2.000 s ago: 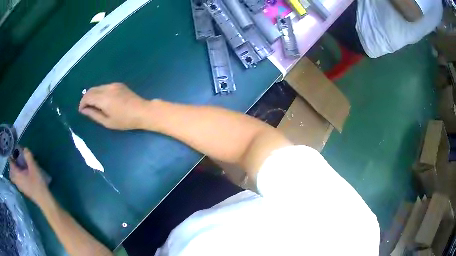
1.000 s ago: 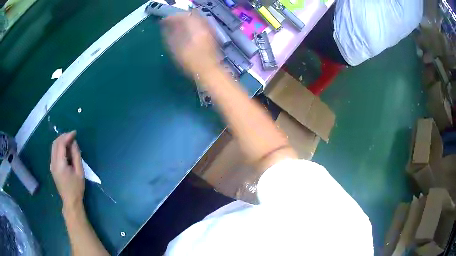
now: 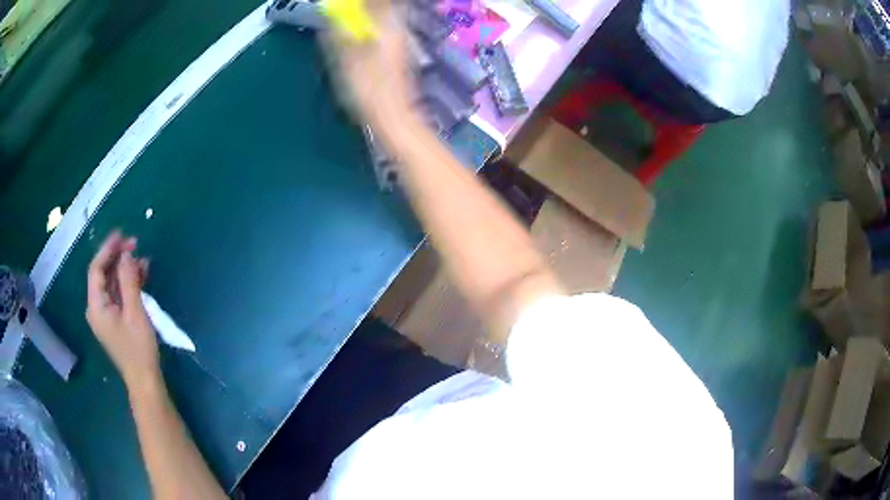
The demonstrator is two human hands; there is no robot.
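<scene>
My right hand [image 3: 376, 63] is blurred at the top of the bench, closed around a bright yellow piece [image 3: 348, 18], seemingly a battery. Beside it lie grey handle shells [image 3: 444, 83], partly hidden by my hand and forearm. A grey part [image 3: 296, 13] lies on the pale edging strip at the top edge, left of my hand. My left hand [image 3: 122, 293] is above the left of the bench, fingers curled but apart, holding nothing visible. A grey fan unit [image 3: 47, 344] lies at the far left.
A white strip [image 3: 168, 322] lies beside my left hand. Small white rings [image 3: 241, 446] lie on the green bench. A clear plastic bag [image 3: 39, 439] is at lower left. An open carton [image 3: 576, 181] and a red stool [image 3: 673, 146] are below the bench. A person's pale clothing [image 3: 717, 49] shows upper right.
My right hand has moved from mid-bench to the shells and now has the yellow piece from the printed sheet. My left hand has let go of the fan unit and moved right.
</scene>
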